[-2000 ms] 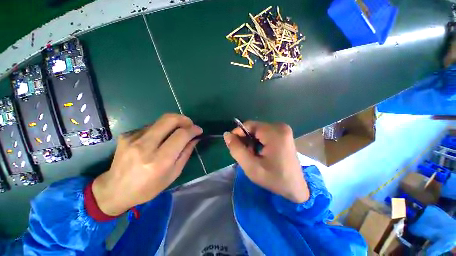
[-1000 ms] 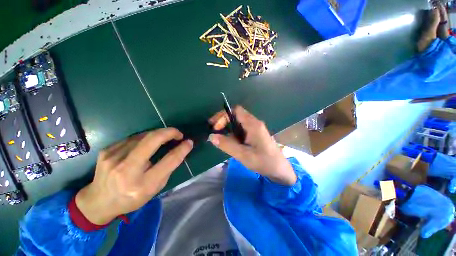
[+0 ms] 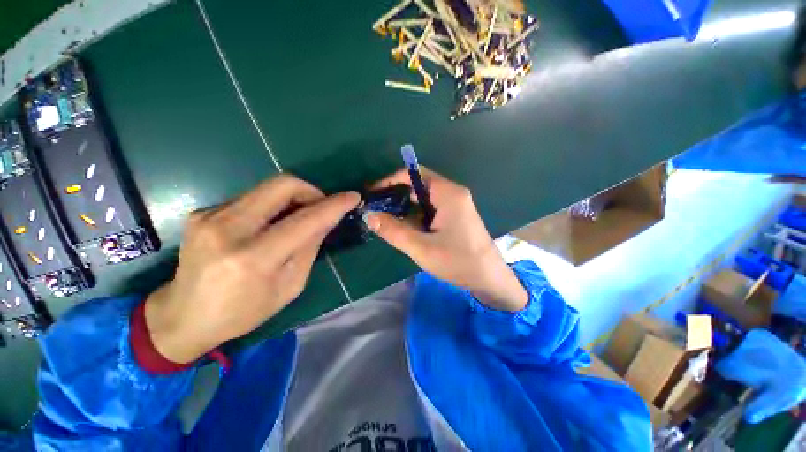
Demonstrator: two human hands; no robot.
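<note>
A black phone housing (image 3: 389,201) is held edge-on between my two hands, mostly hidden by the fingers; some small parts show at its right end. My left hand (image 3: 256,256) grips its left side with thumb and fingers. My right hand (image 3: 442,225) grips its right end and also holds a slim dark tool (image 3: 417,185), its pale flat tip pointing up and away. Whether a small part is between the fingertips is hard to tell.
Phone housings (image 3: 84,168) lie in a row at left on the green bench (image 3: 327,106). A pile of cream flex parts (image 3: 468,53) lies beyond my hands, beside a blue bin (image 3: 658,18). A cardboard box (image 3: 610,216) stands below the bench edge. Another person's blue sleeve (image 3: 742,137) shows at right.
My hands have come closer together and the housing between them now shows more, tilted up. The tool's tip shows broader. The pile and bin appear shifted up and right.
</note>
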